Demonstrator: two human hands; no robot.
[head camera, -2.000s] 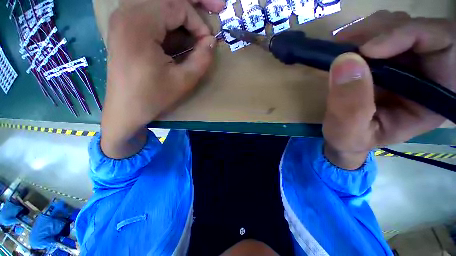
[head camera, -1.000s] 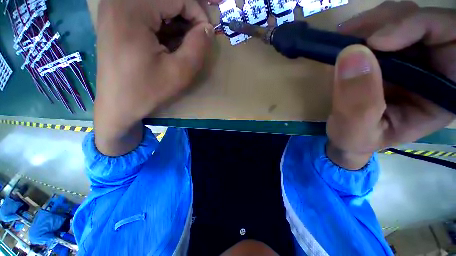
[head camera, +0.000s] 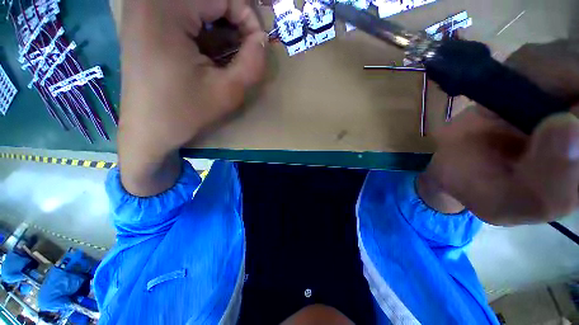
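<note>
My left hand (head camera: 197, 76) pinches a thin lead wire (head camera: 273, 35) between thumb and fingertip, at the left edge of the white LED boards (head camera: 303, 28). My right hand (head camera: 508, 152) is blurred and holds the black soldering iron (head camera: 473, 73), its metal tip pointing up and left over the boards. The iron hides part of the board row. Dark red and black lead wires (head camera: 423, 105) lie on the cardboard below the iron, near a thin white strip (head camera: 449, 23). The row's upper part is cut off by the picture's edge.
Brown cardboard (head camera: 305, 108) lies under the boards on the green bench (head camera: 38, 133). A pile of wired strip pieces (head camera: 76, 80) and a white slatted piece (head camera: 6, 92) lie at left. A thin silvery strand (head camera: 511, 23) lies upper right. People in blue (head camera: 66, 285) are far lower left.
My right hand and the iron have moved right, and the tip has lifted up and away from the left board. The lead wires and strip at right now show. My left hand has barely moved.
</note>
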